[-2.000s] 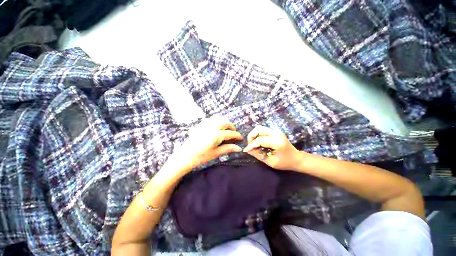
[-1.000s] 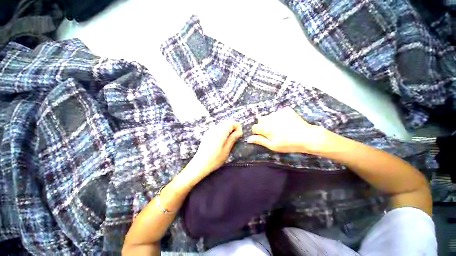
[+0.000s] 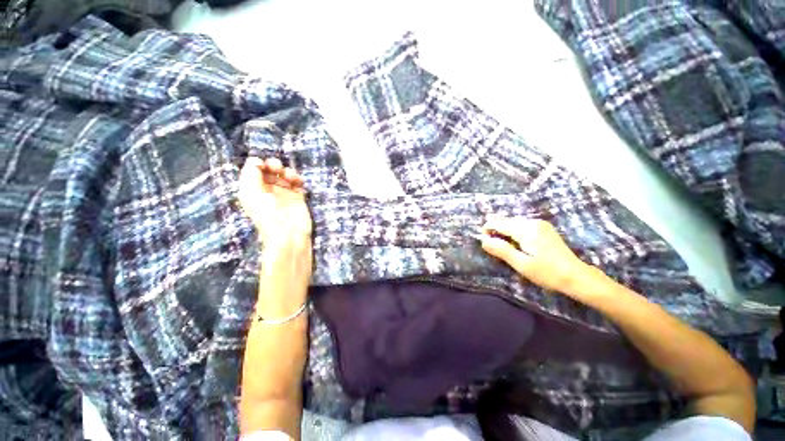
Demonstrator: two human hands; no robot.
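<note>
The plaid coat [image 3: 594,224] lies spread in front of me, its sleeve-like strip [image 3: 448,129] pointing away. Smooth purple lining [image 3: 413,336] shows in the opening nearest me. My right hand [image 3: 525,245] is at the middle of the coat above the lining, thumb and forefinger pinched at the plaid strip along the opening. No tool can be made out in it. My left hand [image 3: 275,194] is further left, palm turned up and fingers curled, over the plaid cloth. Whether it holds any cloth cannot be told.
More plaid cloth [image 3: 163,215] is heaped at the left, meeting the coat. Another plaid garment [image 3: 680,95] lies at the far right. The white table [image 3: 508,60] shows between them. Dark cloth [image 3: 43,17] is at the top left corner.
My left hand has moved left and away from the right hand, turning palm up. My right hand has shifted slightly right and down. The coat and heap appear further right in the view.
</note>
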